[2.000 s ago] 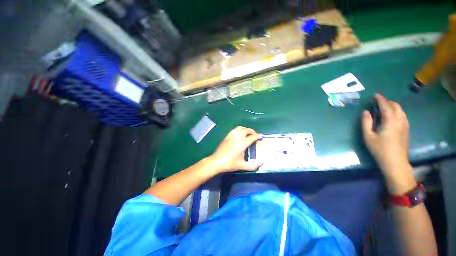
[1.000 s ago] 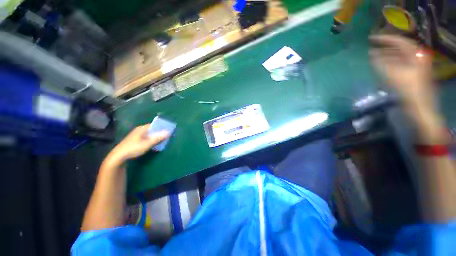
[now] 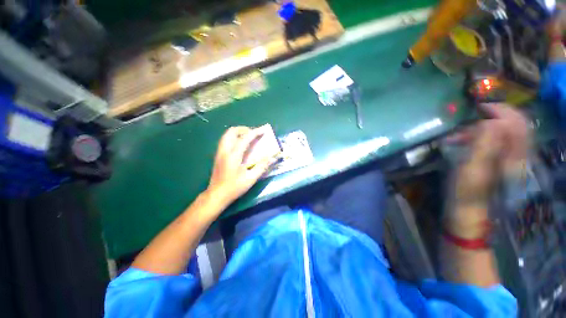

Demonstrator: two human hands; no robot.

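Note:
The phone body (image 3: 300,149), silvery-white with its inside showing, lies on the green mat near the front edge. My left hand (image 3: 238,163) grips a pale flat rectangular piece (image 3: 267,143) over the phone's left end and hides part of both. My right hand (image 3: 499,133) is blurred, off to the right past the mat near a red light; whether it holds anything cannot be told. Dark tweezers (image 3: 358,110) lie on the mat beside a white card (image 3: 329,81) with a small dark square. A small blue-green board (image 3: 333,96) lies against the card.
Three screw trays (image 3: 214,96) stand in a row along the wooden shelf board (image 3: 149,71). A small black fan (image 3: 85,148) is at left. The yellow-orange screwdriver (image 3: 439,31) hangs at upper right. Another person's arm (image 3: 557,46) shows at the right edge.
My left hand left the phone, picked up the pale piece from the mat at left and brought it over the phone. My right hand moved right; the tweezers now lie on the mat.

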